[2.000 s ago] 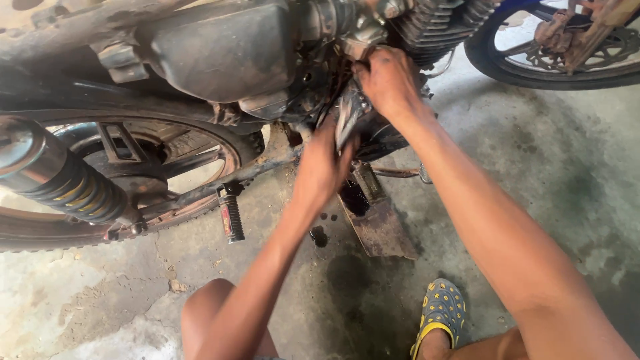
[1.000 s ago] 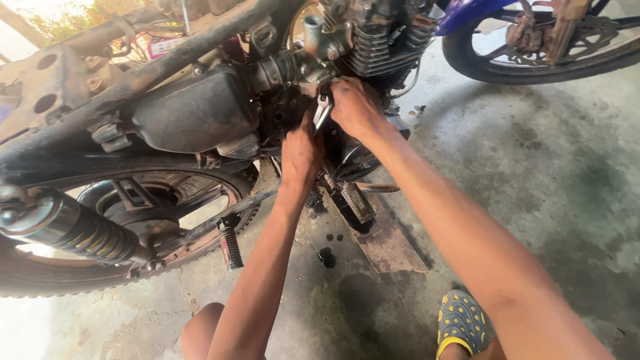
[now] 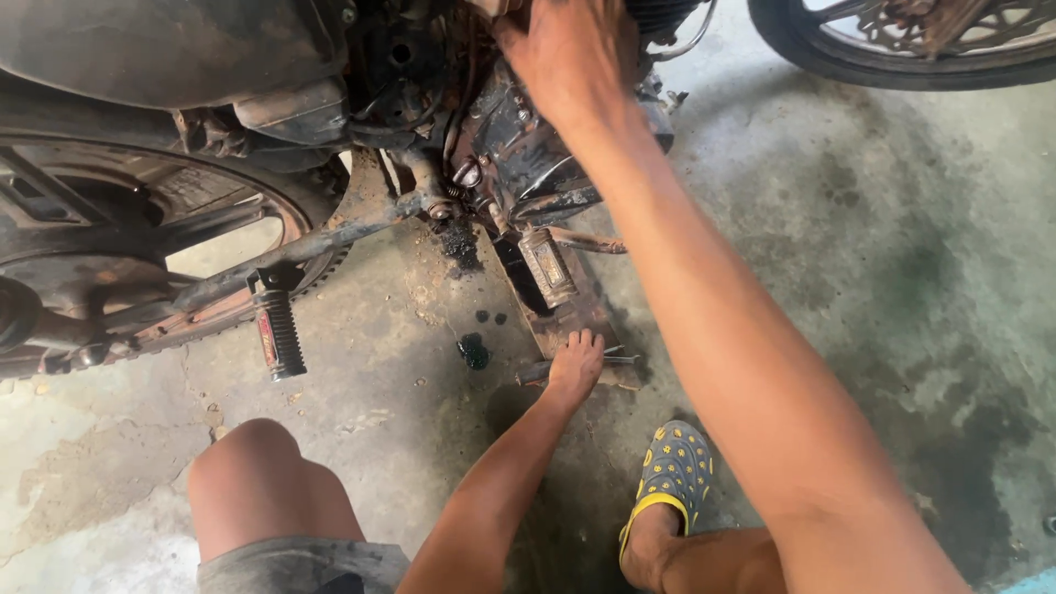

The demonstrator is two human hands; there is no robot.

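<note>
My left hand [image 3: 577,365] is down at the floor, over the near end of a flat board [image 3: 569,318]. Beside and partly under it lie a dark tool handle [image 3: 535,373] and a slim metal tool [image 3: 620,360]; whether the fingers grip either cannot be told. My right hand [image 3: 569,49] reaches to the motorcycle engine [image 3: 528,124] at the top edge, its fingertips mostly out of view. A ribbed footpeg [image 3: 548,268] sticks out below the engine, above the board.
At left are the rear wheel [image 3: 309,202], a second ribbed footpeg [image 3: 279,330] and a dark side housing [image 3: 173,49]. Another wheel [image 3: 825,62] stands at top right. Dark oil spots [image 3: 473,351] mark the concrete floor. My clog-shod foot [image 3: 678,466] is near the board.
My left hand has moved from the engine, where it was by a metal wrench, down to the board on the floor. My right hand stays at the engine. The view has tilted down.
</note>
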